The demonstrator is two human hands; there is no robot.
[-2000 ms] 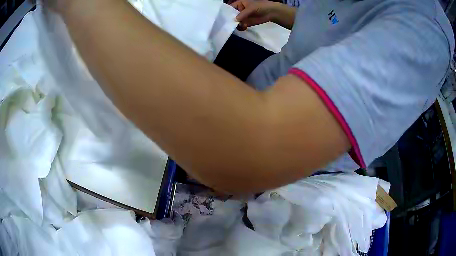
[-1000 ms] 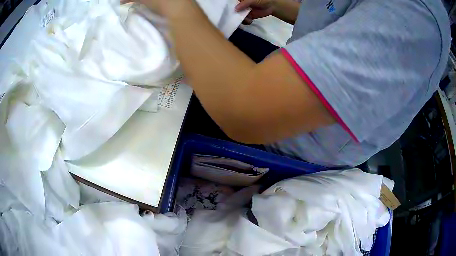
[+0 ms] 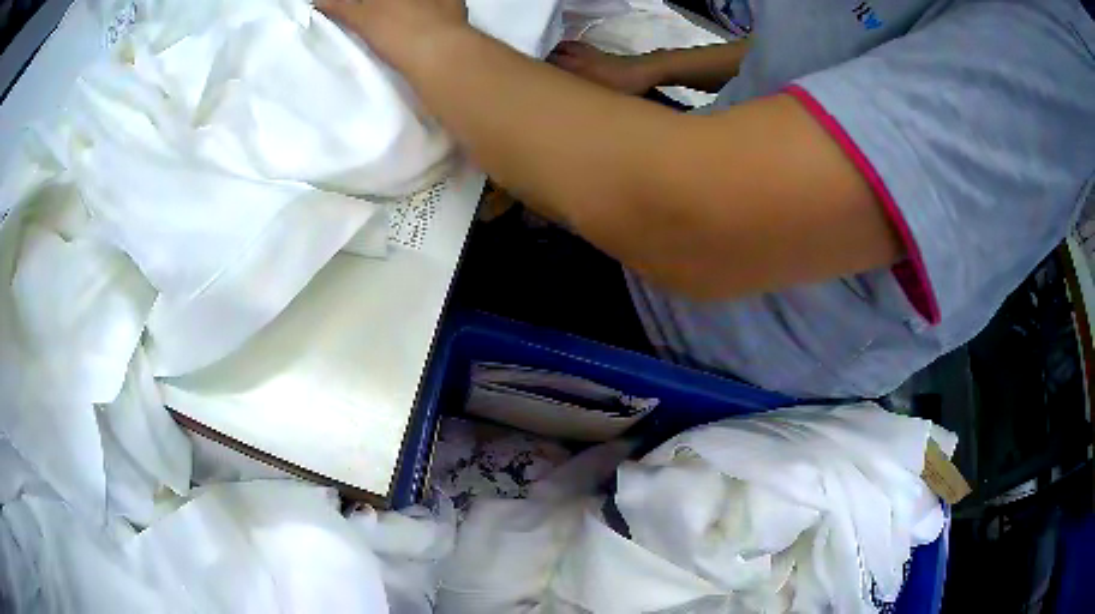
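Observation:
White cloth pieces [image 3: 252, 240] lie heaped over the white table top [image 3: 348, 360] on the left. My left hand [image 3: 402, 26] is at the top edge, partly cut off. Its fingers touch the heap, but whether they grip is unclear. My left forearm crosses the upper middle. My right hand [image 3: 600, 66] is beyond it, beside a smooth white cloth [image 3: 514, 24]. Its fingertips are low at the cloth's edge, partly hidden, and a grip cannot be made out.
A blue crate [image 3: 558, 342] stands beside the table, with a tan folded piece [image 3: 558, 408] and patterned cloth [image 3: 490, 462] inside. A white bundle [image 3: 793, 504] with a brown tag [image 3: 946, 475] covers its right part. More white cloth [image 3: 240, 552] lies along the bottom.
My left hand and the cloth have come back from the far left, uncovering the table top and crate. My right hand has lowered from the pinched cloth corner, and my left elbow has shifted right.

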